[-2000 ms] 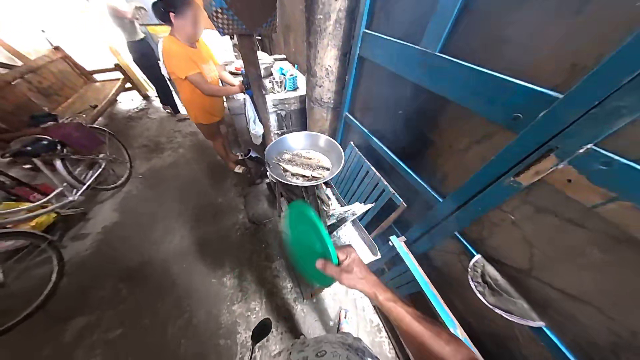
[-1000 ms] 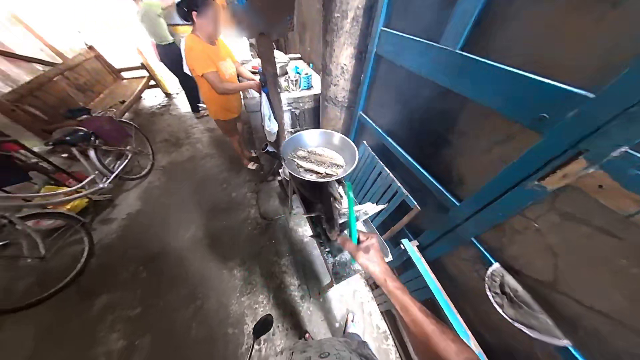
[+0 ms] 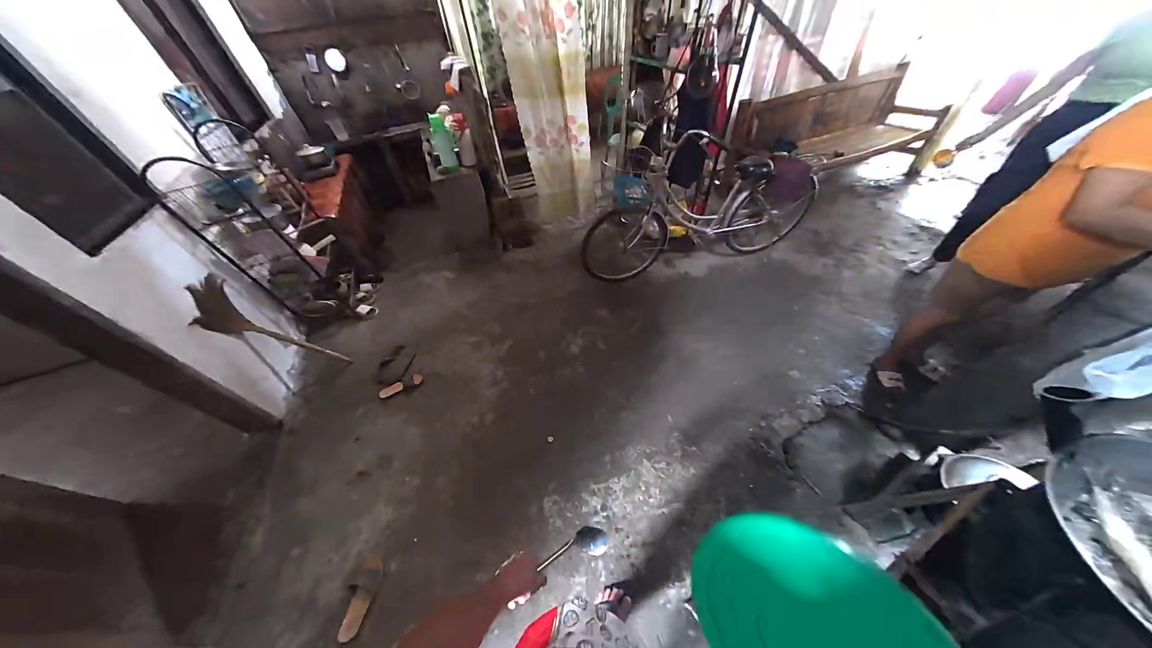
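A green plastic disc, perhaps a lid or plate (image 3: pixel 801 585), shows large at the lower edge; the hand that holds it is out of sight below the frame. My left hand (image 3: pixel 522 576) is blurred at the bottom, closed around the handle of a metal ladle or large spoon (image 3: pixel 590 540), whose round bowl points up and right. At the right edge, a wide metal pan (image 3: pixel 1071 486) with fish (image 3: pixel 1125 540) in it is partly cut off.
A person in an orange shirt (image 3: pixel 1053 225) stands at the right, near the stove area. Slippers (image 3: pixel 400 387) lie on the concrete floor, and a broom (image 3: pixel 220 310) leans on the left wall. Farther back are a bicycle (image 3: pixel 697 216), a wooden bench (image 3: pixel 828 117) and a shelf rack.
The view has swung far to the left, so the pan has gone to the right edge. My right hand, which held the green disc before, is no longer in view.
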